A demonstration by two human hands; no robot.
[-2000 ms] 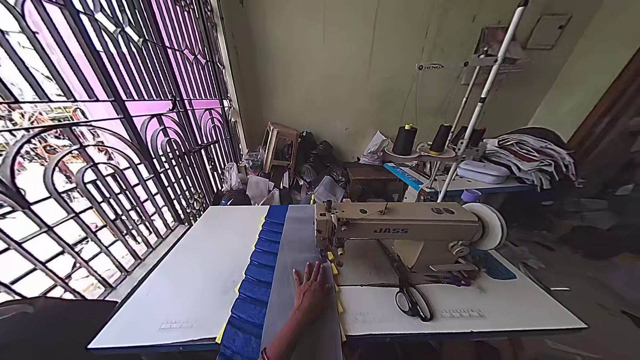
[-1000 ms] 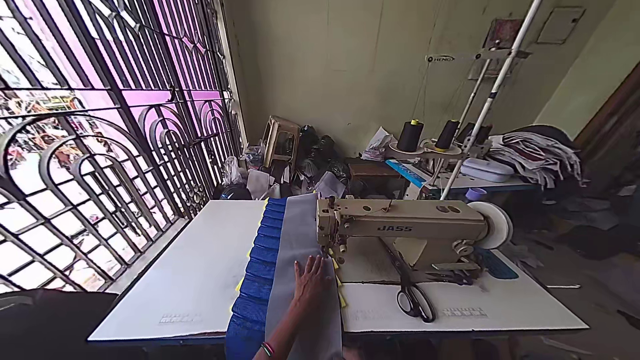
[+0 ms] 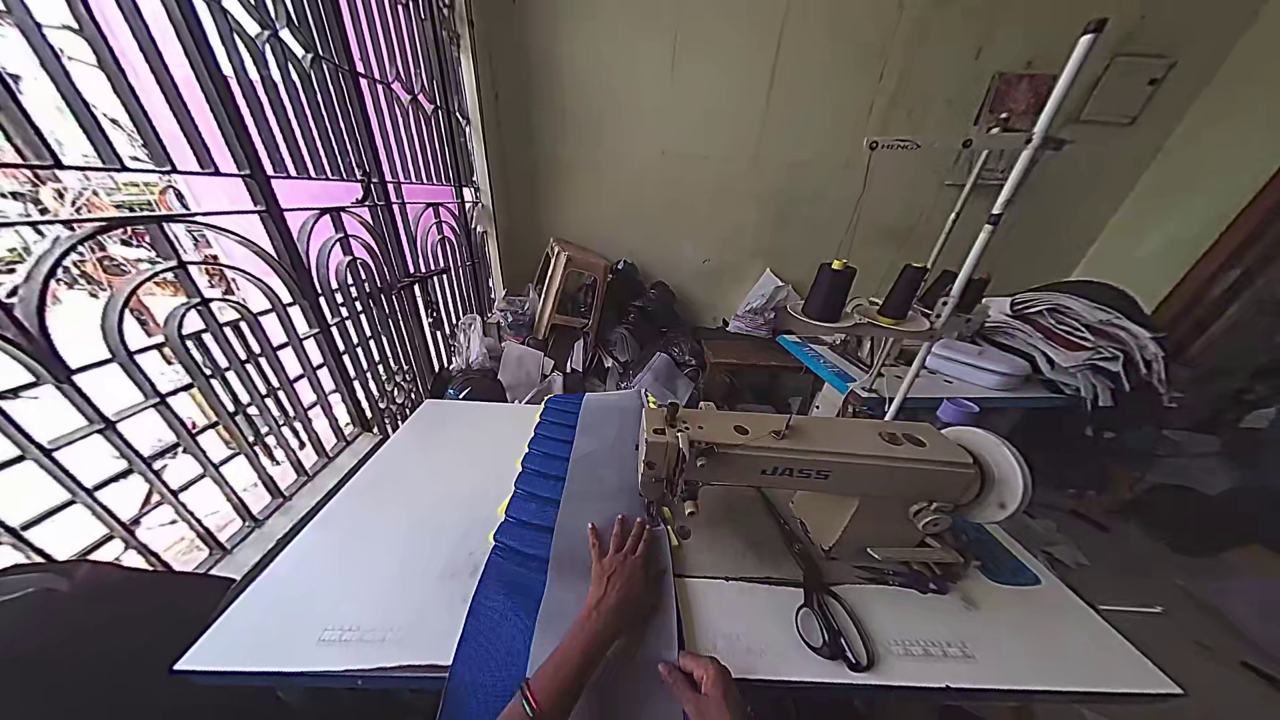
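A long strip of blue pleated fabric (image 3: pixel 535 510) with a pale grey layer (image 3: pixel 590 480) over it runs under the needle area of a beige JASS sewing machine (image 3: pixel 810 455). My left hand (image 3: pixel 625 570) lies on the grey layer just before the needle, fingers spread and palm down. At the table's front edge, my right hand (image 3: pixel 705 688) pinches the right edge of the grey layer between thumb and fingers. Yellow edging shows along the blue pleats. Black-handled scissors (image 3: pixel 835 620) lie right of the fabric, their blades pointing up toward the machine.
The white table (image 3: pixel 340 560) carries the machine. Small thread snips (image 3: pixel 905 578) lie near the machine's base. Behind stand black thread cones (image 3: pixel 830 292), a pale case (image 3: pixel 978 362) and piled fabric (image 3: pixel 1080 335). A metal grille (image 3: pixel 270 280) borders the left side.
My right hand has come into view at the front edge and now holds the grey layer's edge. My left hand remains on the fabric near the needle.
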